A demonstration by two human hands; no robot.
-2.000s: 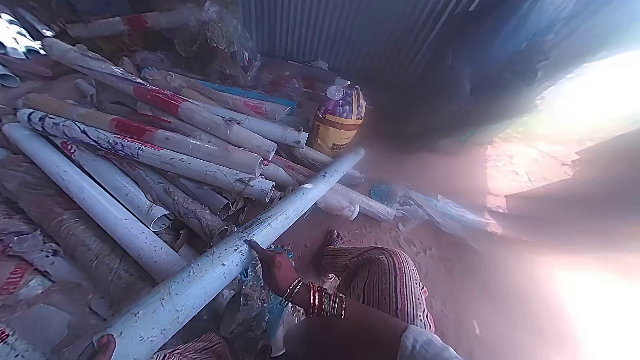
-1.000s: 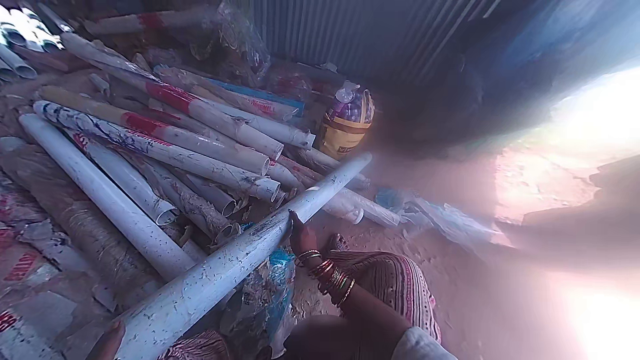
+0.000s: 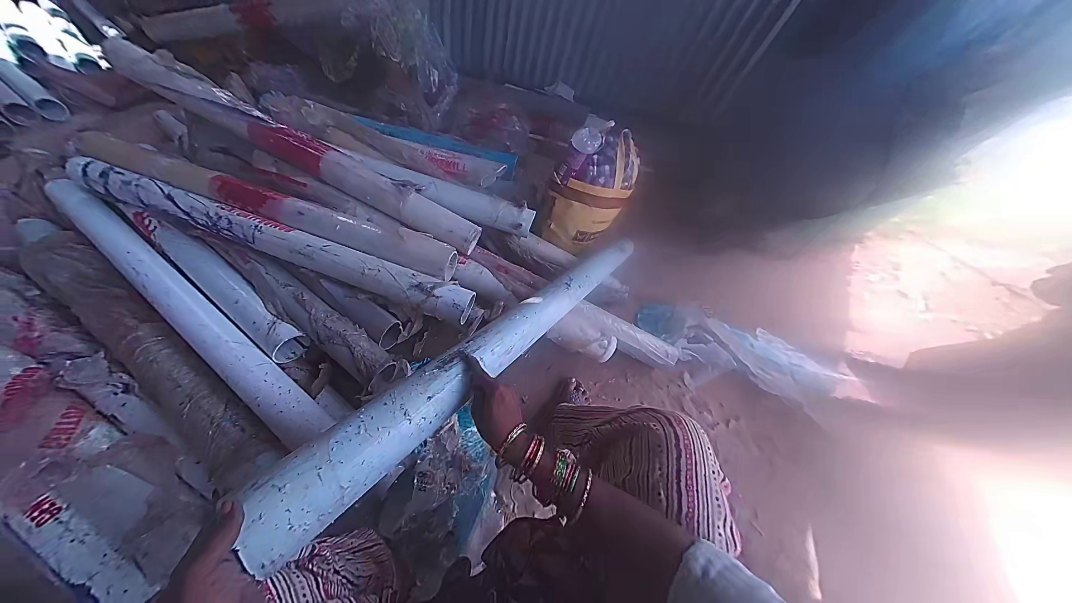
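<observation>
A long white plastic pipe [image 3: 402,414], speckled with dark scraps, slants over my lap from the lower left toward the upper middle. At its near end, my left hand [image 3: 219,557] rests against the rim, partly cut off by the frame's bottom edge; its grip is not clear. My right hand [image 3: 496,406], with bangles on the wrist, is at the underside of the pipe near its middle and holds something thin and dark, perhaps a blade, against the surface. Whether the fingers also grip the pipe is hidden.
Many pipes, some in torn plastic wrap [image 3: 352,176], lie piled at the left. A yellow bag [image 3: 582,213] with a bottle stands beyond the pipe's far end. Clear plastic film [image 3: 754,356] lies on the dirt floor. A corrugated metal wall [image 3: 586,50] rises behind.
From two seconds ago, more of my left hand shows at the pipe's near end. My right hand stays close to the pipe's middle. The view has shifted slightly.
</observation>
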